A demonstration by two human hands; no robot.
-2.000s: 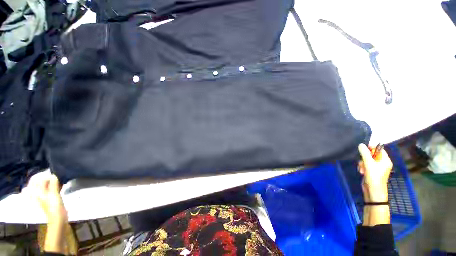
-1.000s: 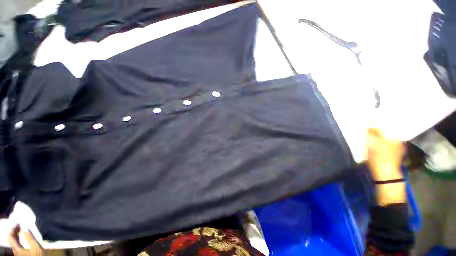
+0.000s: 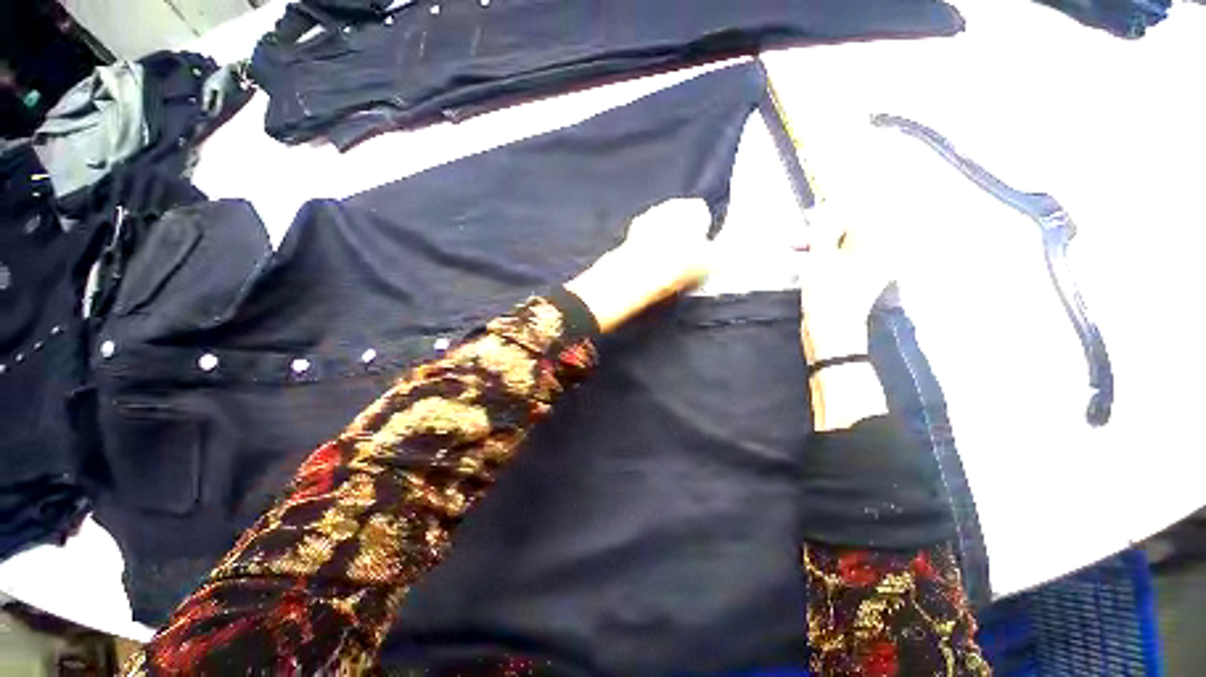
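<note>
A dark denim dress point(image 3: 529, 529) lies across the white table, its pale button row running sideways and a patch pocket at the left. My left hand point(image 3: 648, 258) reaches over the button row and is closed on the dress's far hem edge. My right hand point(image 3: 840, 284) is at the near flap's hem corner; it is overexposed against the table and its fingers are unclear. My sleeves cover part of the placket and the near cloth.
A black hanger point(image 3: 1058, 225) lies on the table point(image 3: 1124, 132) at the right. Another dark dress point(image 3: 529, 60) lies across the far side. Dark and grey-green garments point(image 3: 113, 126) are heaped at the left. A blue crate point(image 3: 1078, 615) stands below the table edge.
My left hand has moved from the near left edge to the dress's far hem. My right hand has moved left and inward from the right end. The view has shifted and the near hem edge is turned up.
</note>
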